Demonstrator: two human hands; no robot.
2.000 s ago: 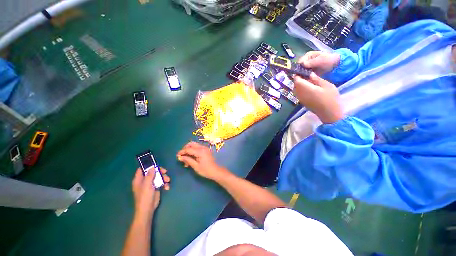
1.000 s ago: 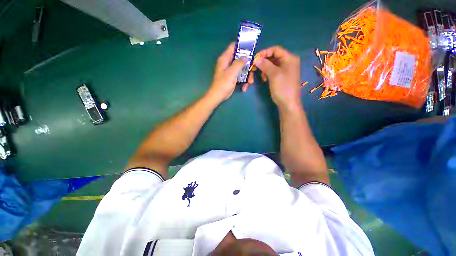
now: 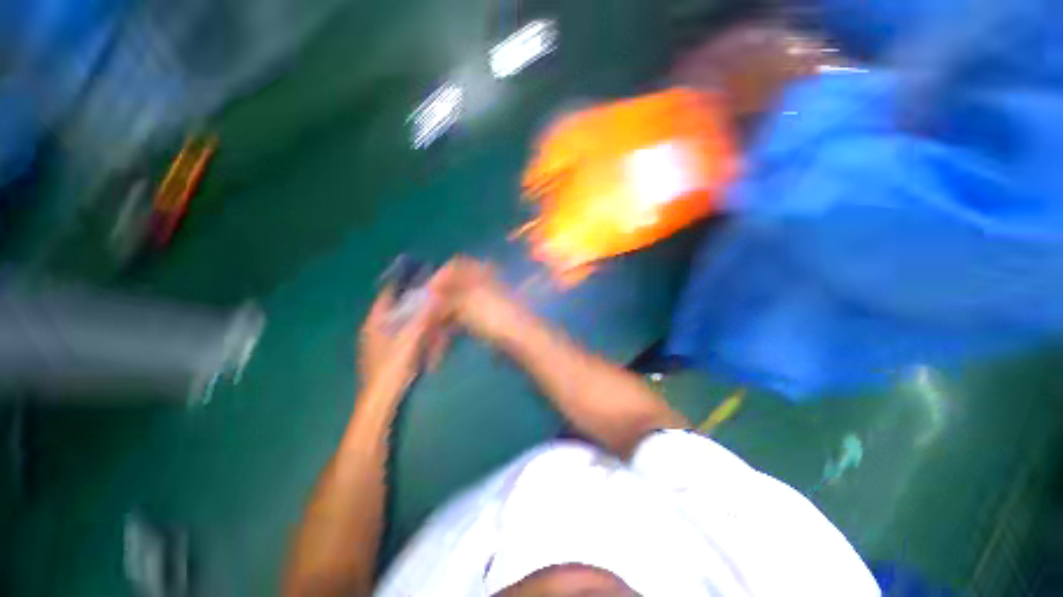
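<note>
The frame is strongly blurred. My left hand [image 3: 391, 338] holds a dark and silver mobile phone [image 3: 408, 283] above the green bench. My right hand [image 3: 464, 294] is against the phone's right side, its fingers touching or very near it. Whether the right fingers pinch a small orange part cannot be seen. The orange bag of parts [image 3: 606, 181] lies on the bench ahead and to the right of my hands, its ragged open side towards the left.
Two phones [image 3: 523, 49] lie far ahead. An orange-framed phone [image 3: 183, 190] lies at the left beside a greyish one. A grey metal post [image 3: 111, 338] juts in from the left. A person in a blue smock [image 3: 863, 222] is at the right.
The view has swung and blurred. The bag now shows nearer the middle, and the far phones and the orange-framed phone are back in view. Both hands remain together at the phone.
</note>
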